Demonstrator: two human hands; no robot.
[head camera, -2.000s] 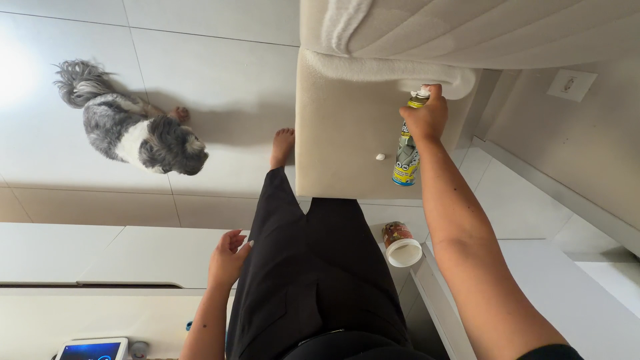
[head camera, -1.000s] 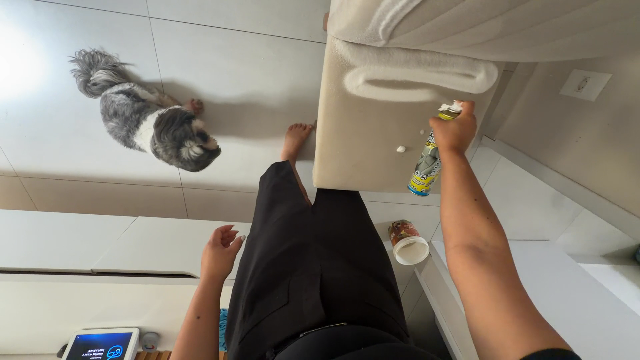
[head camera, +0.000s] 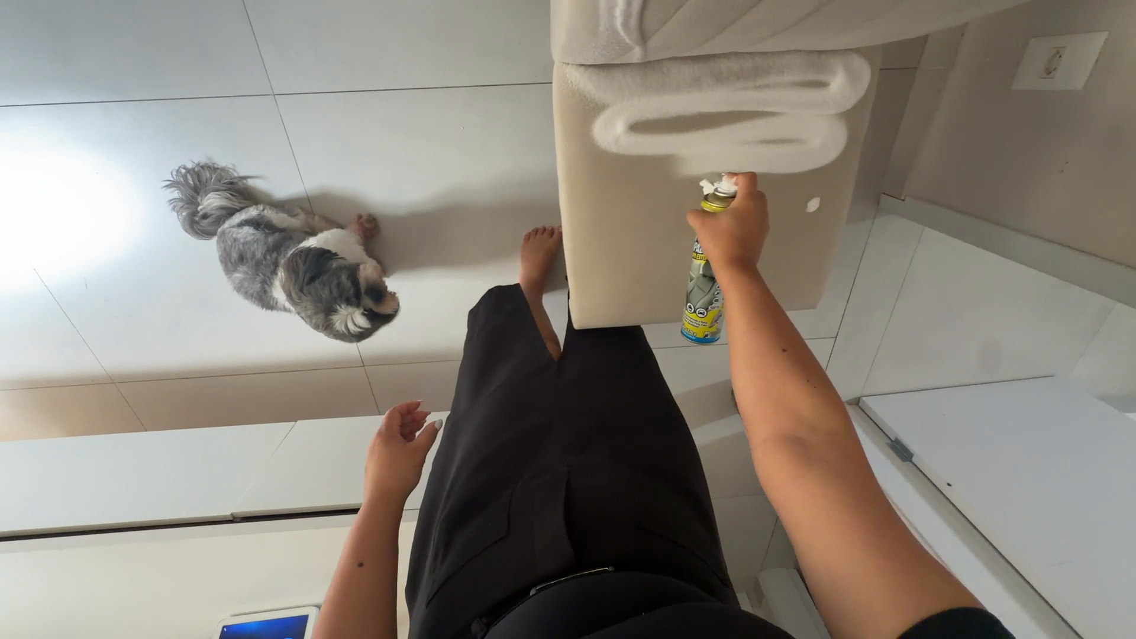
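My right hand (head camera: 735, 224) grips a yellow and grey aerosol can (head camera: 703, 297) near its top, over a beige upholstered seat (head camera: 621, 240). White foam clings to the can's nozzle. A looping band of white foam (head camera: 728, 133) lies across the far part of the seat, and a small blob of foam (head camera: 813, 204) sits apart to the right. More foam (head camera: 621, 27) shows on the upholstered part beyond the seat. My left hand (head camera: 401, 448) hangs beside my dark trousers with bent fingers and nothing in it.
A grey and white dog (head camera: 302, 262) stands on the tiled floor at the left. My bare foot (head camera: 540, 253) is beside the seat. A tablet (head camera: 266, 625) lies at the lower left. A wall socket (head camera: 1058, 61) is at the upper right, above a white panel (head camera: 1021, 479).
The foam band has grown from one strip into several folded rows toward me. My right hand has moved across the seat with the can. The open tub seen earlier is out of view.
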